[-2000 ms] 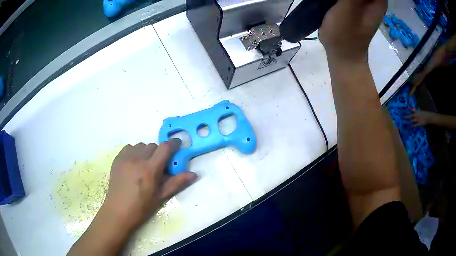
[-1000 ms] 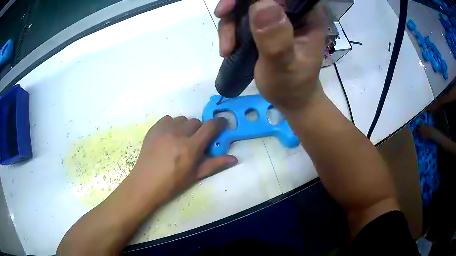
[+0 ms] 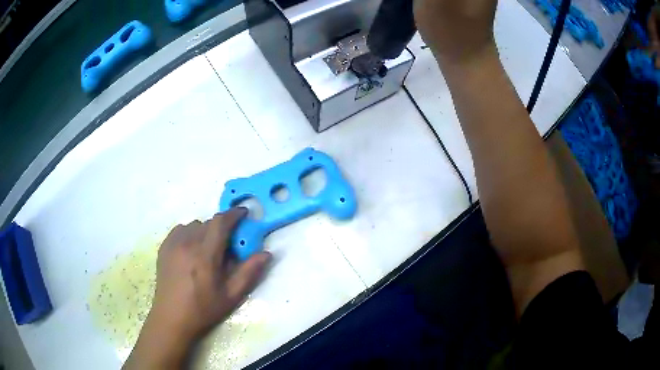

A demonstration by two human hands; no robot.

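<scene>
A bright blue controller shell point(image 3: 289, 202) lies on the white bench. My left hand point(image 3: 206, 267) holds its left grip, with the index finger at the left large hole and the thumb below the grip. My right hand point(image 3: 457, 29), partly cut off by the top edge, holds the black electric screwdriver point(image 3: 394, 30). The driver's lower end is at the mechanism on the front of the silver-grey screw feeder point(image 3: 354, 97). The bit tip cannot be made out.
A dark blue parts bin point(image 3: 23, 278) stands at the left edge. The green conveyor point(image 3: 43, 108) behind carries blue shells point(image 3: 116, 52). A thin cable point(image 3: 440, 144) crosses the bench right of the feeder. An open carton of blue shells point(image 3: 601, 173) is at the right.
Since one second ago, my right hand has moved the screwdriver from the shell's upper left corner back to the feeder. The camera view has shifted. My left hand still holds the shell.
</scene>
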